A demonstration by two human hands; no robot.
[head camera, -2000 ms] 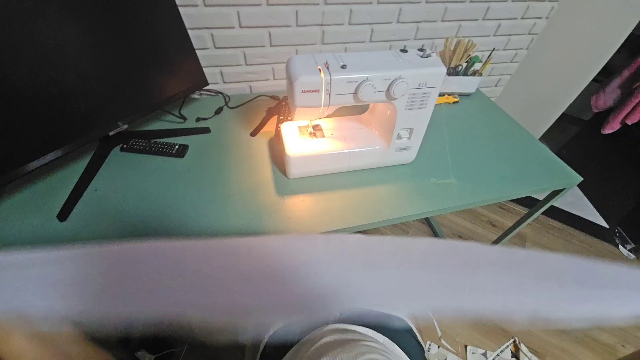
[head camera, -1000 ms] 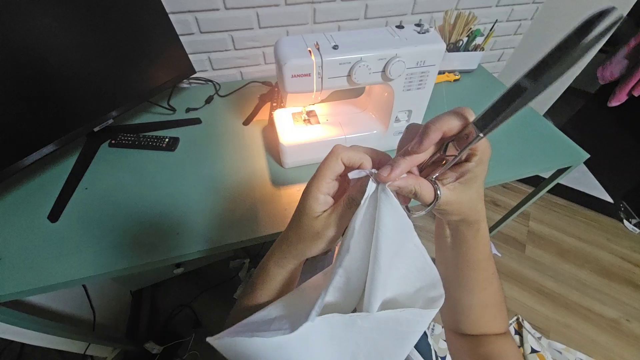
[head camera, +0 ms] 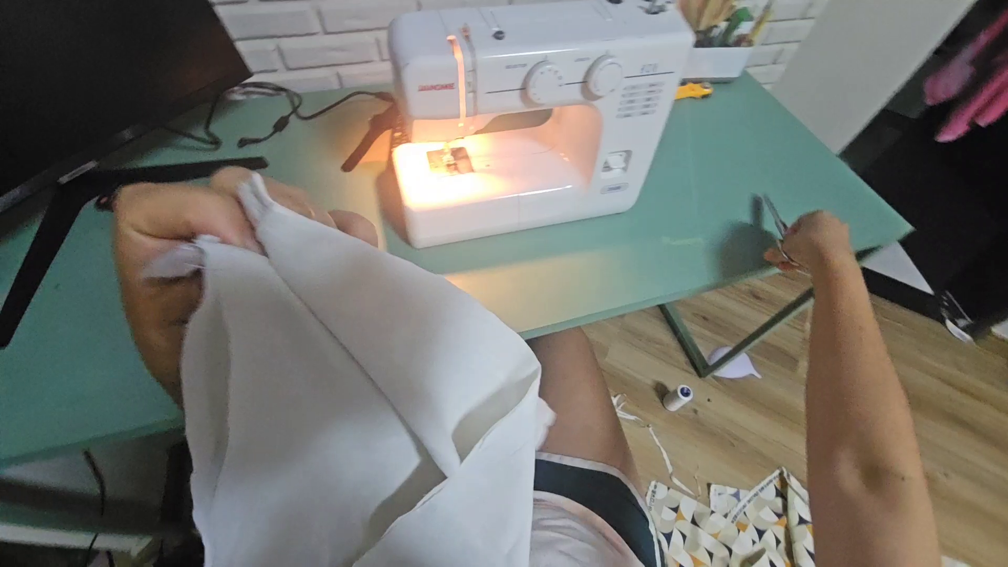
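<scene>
My left hand (head camera: 177,228) grips the gathered top of a white fabric piece (head camera: 378,378), which hangs down over my lap and shows a long fold or seam. At the right end of the green table (head camera: 685,197), my right hand (head camera: 811,240) holds metal scissors (head camera: 776,216) by the handles, low at the tabletop; whether the blades touch it I cannot tell. Between my hands, farther back, stands a white Janome sewing machine (head camera: 535,71), its lamp lit over the needle plate.
A black monitor (head camera: 102,71) on a splayed stand is at the left, with a black cable (head camera: 291,118) behind. A white planter box (head camera: 720,63) and a yellow cutter (head camera: 693,91) lie beyond the machine. On the floor are a thread spool (head camera: 677,398) and patterned fabric (head camera: 724,520).
My hands were together at the fabric's tip a second ago. The right hand has moved away to the table's right end with the scissors; the left has moved left, still holding the fabric.
</scene>
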